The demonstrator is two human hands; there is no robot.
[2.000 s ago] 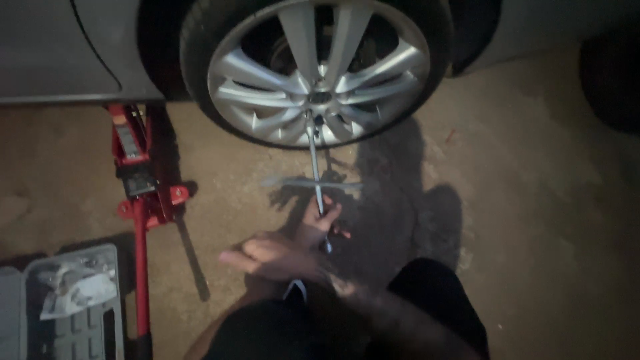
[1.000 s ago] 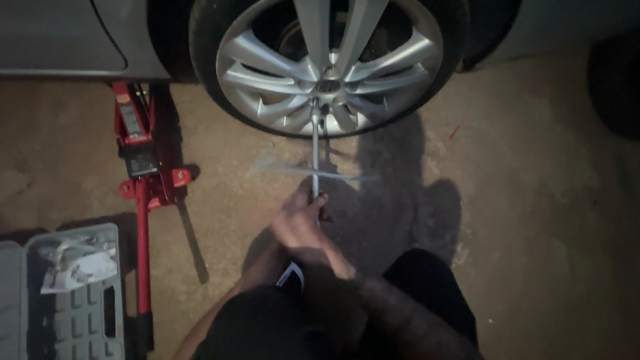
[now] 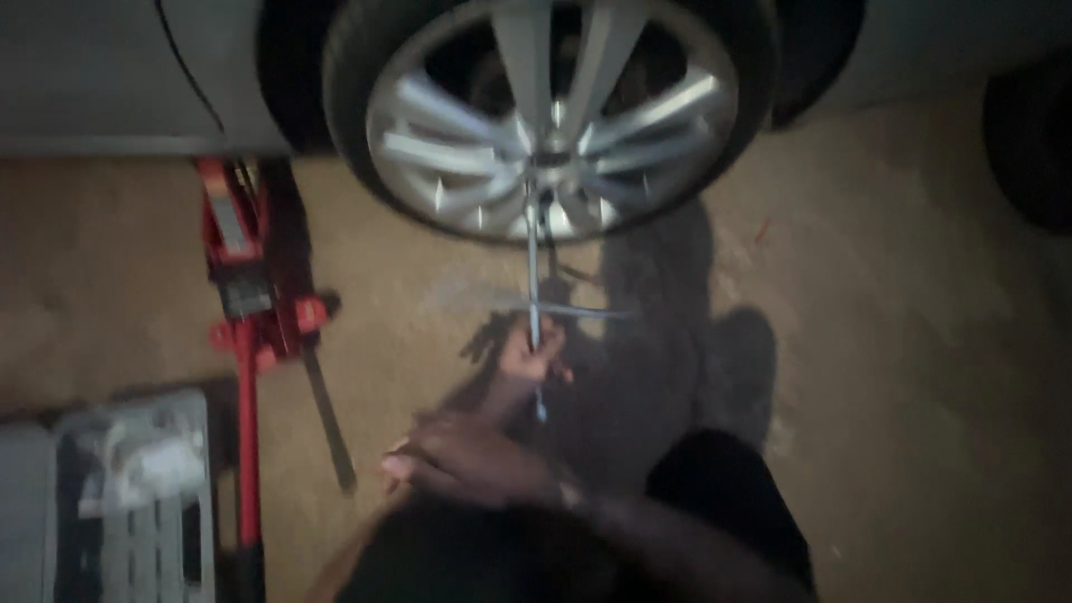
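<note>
A metal four-way lug wrench [image 3: 533, 268] runs from the lower hub area of a silver alloy wheel [image 3: 440, 157] toward me. Its crossbar is motion-blurred. My left hand [image 3: 532, 352] is closed around the shaft on the near side of the crossbar, and the wrench's near end shows just below it. My right hand [image 3: 452, 456] lies across the view of my left forearm, off the wrench, with its blurred fingers pointing left and no object visible in it. Whether it touches the forearm cannot be told. The wrench's far end meets the wheel below the centre cap; the exact contact is blurred.
A red floor jack [image 3: 234, 218] stands left of the wheel under the car's sill, its long handle [image 3: 248, 444] running toward me. Beside it lies an open grey plastic case [image 3: 197, 419] holding a clear bag [image 3: 159, 469]. A dark tyre [image 3: 1030, 142] is at the far right.
My right hand has come away from beside the wrench, back toward me and to the left. My left hand is still at the wrench shaft. The crossbar is blurred in every frame.
</note>
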